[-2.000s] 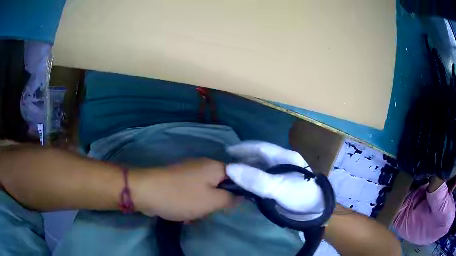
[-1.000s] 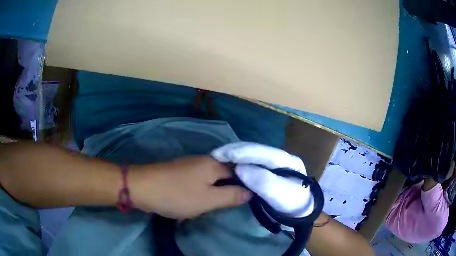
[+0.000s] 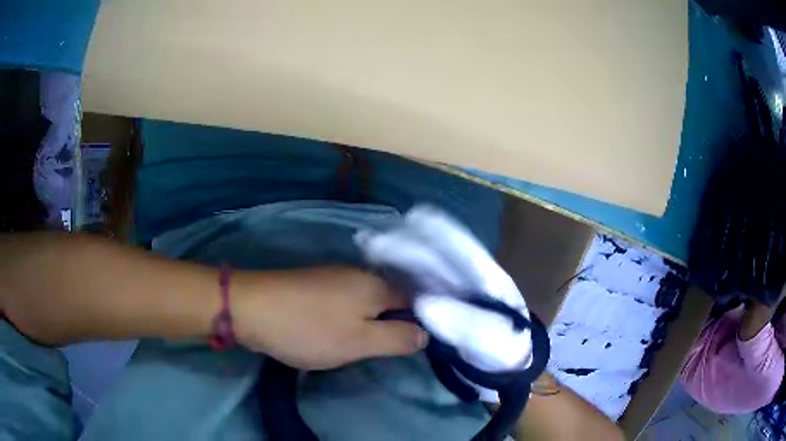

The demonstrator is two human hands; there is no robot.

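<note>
A black headband (image 3: 280,405) hangs over my lap, its lower part cut off by the bottom edge. A black C-shaped yoke (image 3: 541,344) is at its right end, around the gloved fingers. My bare left hand (image 3: 323,319), with a red string bracelet, grips the headphone frame near the yoke's tip; its fingertips are partly hidden. My right hand (image 3: 457,288), in a white glove, is partly blurred and has its fingers through the yoke, holding it. A thin dark wire shows near the right wrist.
The tan cardboard mat (image 3: 388,77) lies on the blue-green bench (image 3: 681,207) ahead. An open carton with white lining and small black parts (image 3: 603,319) is below at right. Stacked black headbands (image 3: 741,215) are at far right, beside a person's pink sleeve (image 3: 732,362).
The gloved fingers have lifted and spread away from my left hand, and the yoke has shifted slightly left. My left hand keeps its hold in nearly the same place.
</note>
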